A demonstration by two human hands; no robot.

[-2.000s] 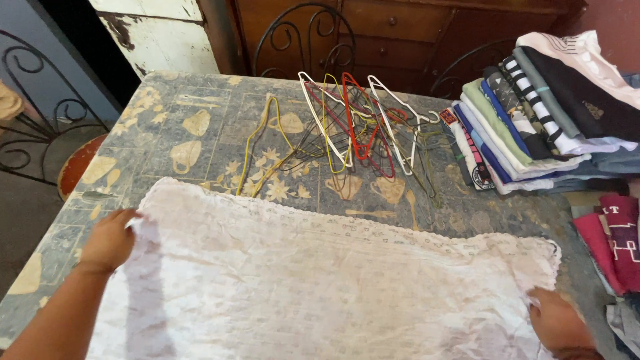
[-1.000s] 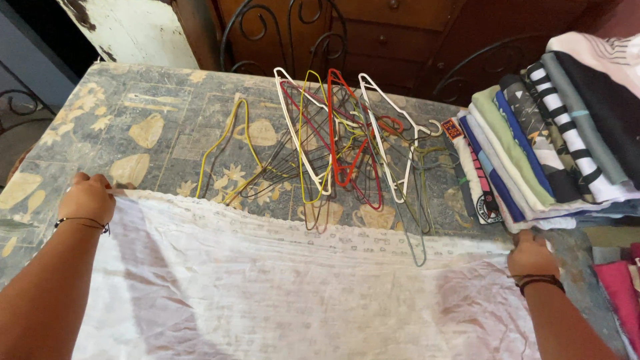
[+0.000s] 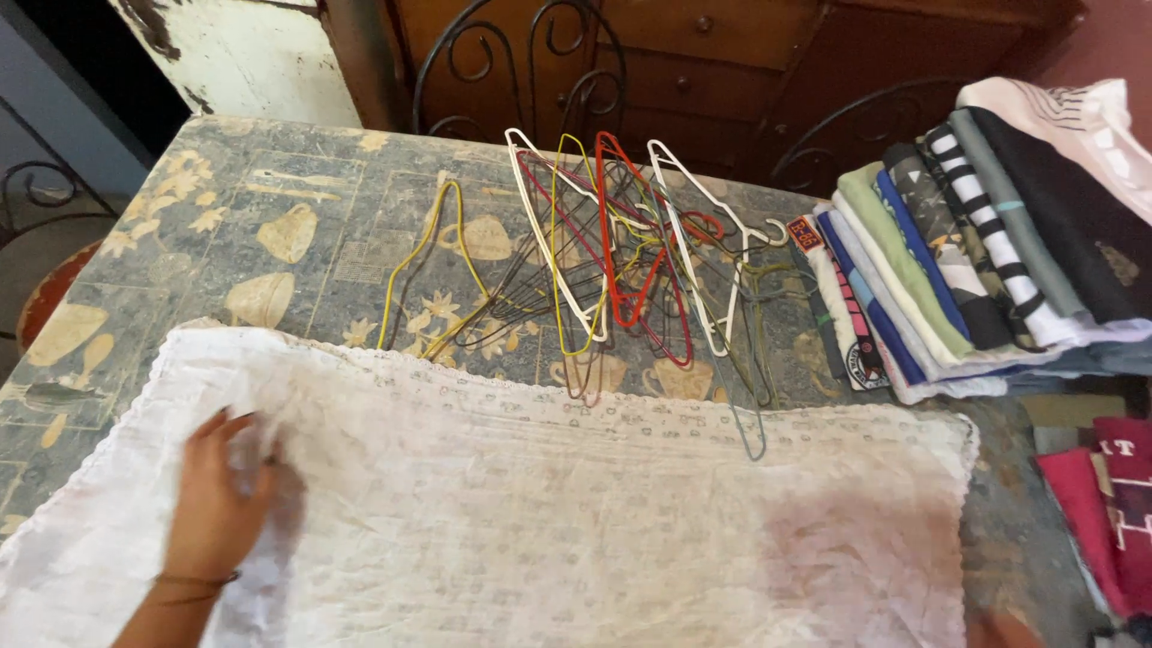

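Note:
A white cloth with a scalloped lace edge [image 3: 540, 504] lies spread over the near part of the table, slightly wrinkled. My left hand [image 3: 220, 495], with a thin bracelet on the wrist, is over the cloth's left part, its fingers apart and somewhat blurred; nothing shows in them. Only a blurred bit of my right hand [image 3: 1003, 627] shows at the bottom right, by the cloth's right edge; its fingers cannot be made out. Just beyond the far edge lies a jumble of hangers, among them a red hanger [image 3: 605, 225], white ones and yellow ones. One grey-green hanger's end rests on the cloth.
The table [image 3: 342, 225] has a patterned cover. On its right stands a stack of folded clothes [image 3: 936, 261], with more dark red clothes [image 3: 1116, 513] lower at the right edge. Behind the table are scrolled metal chair backs [image 3: 517, 67] and a wooden drawer cabinet [image 3: 702, 63].
Both hands have let go of the cloth's far corners. My left hand has come nearer over the cloth, and my right hand has moved down to the frame's bottom edge. The cloth lies spread out.

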